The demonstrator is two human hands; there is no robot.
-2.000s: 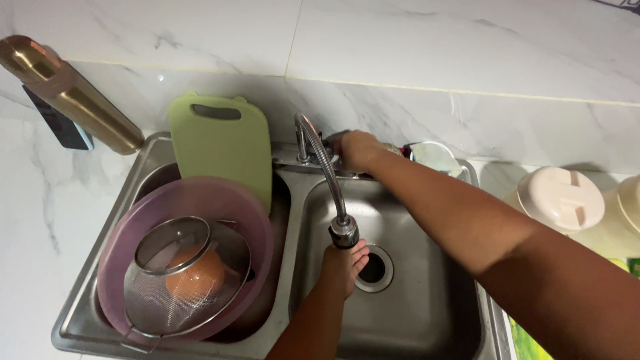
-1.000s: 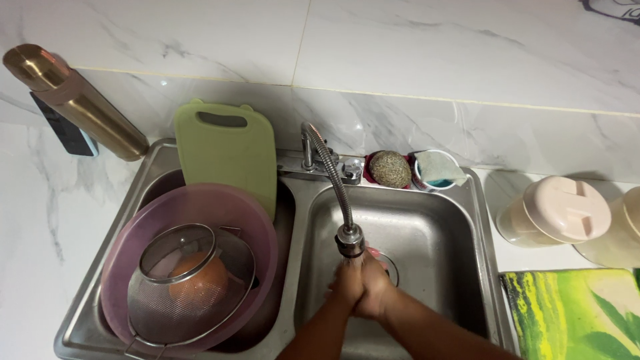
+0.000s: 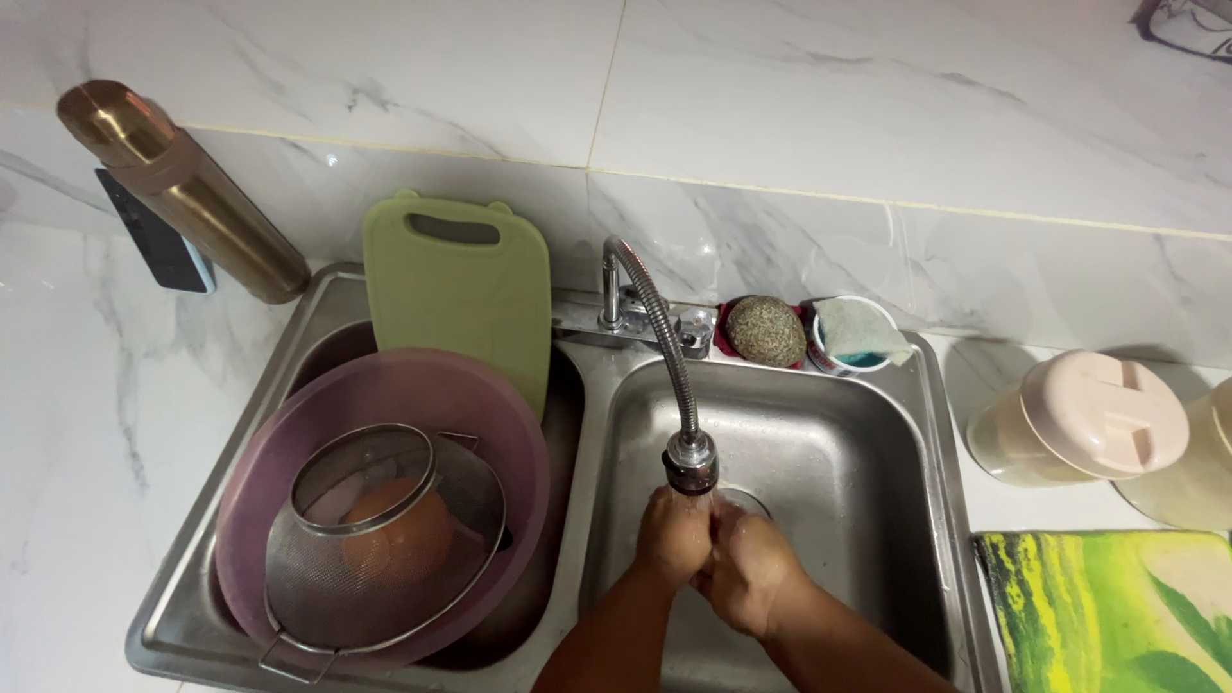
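Note:
Water runs from the flexible metal faucet (image 3: 679,385) over both my hands, which touch each other above the right basin of a stainless steel double sink (image 3: 847,462). My left hand (image 3: 677,539) is directly below the spray head. Against it on the right is my right hand (image 3: 756,568), its fingers curled and partly hidden. No object shows between them, but the fingers are too covered to tell their exact state. The drain lies partly hidden behind the hands.
A purple plastic basin (image 3: 385,371) with mesh strainers (image 3: 318,577) and an orange item stands in the left bowl before a green cutting board (image 3: 452,298). A scouring pad (image 3: 765,330) and tub (image 3: 852,361) sit behind. A metallic flask (image 3: 207,202), phone (image 3: 159,241) and lidded container (image 3: 1088,414) flank the sink.
My right hand was at the faucet handle two seconds ago and has come down to my left hand under the spray head. Both have stayed together there since the middle frame.

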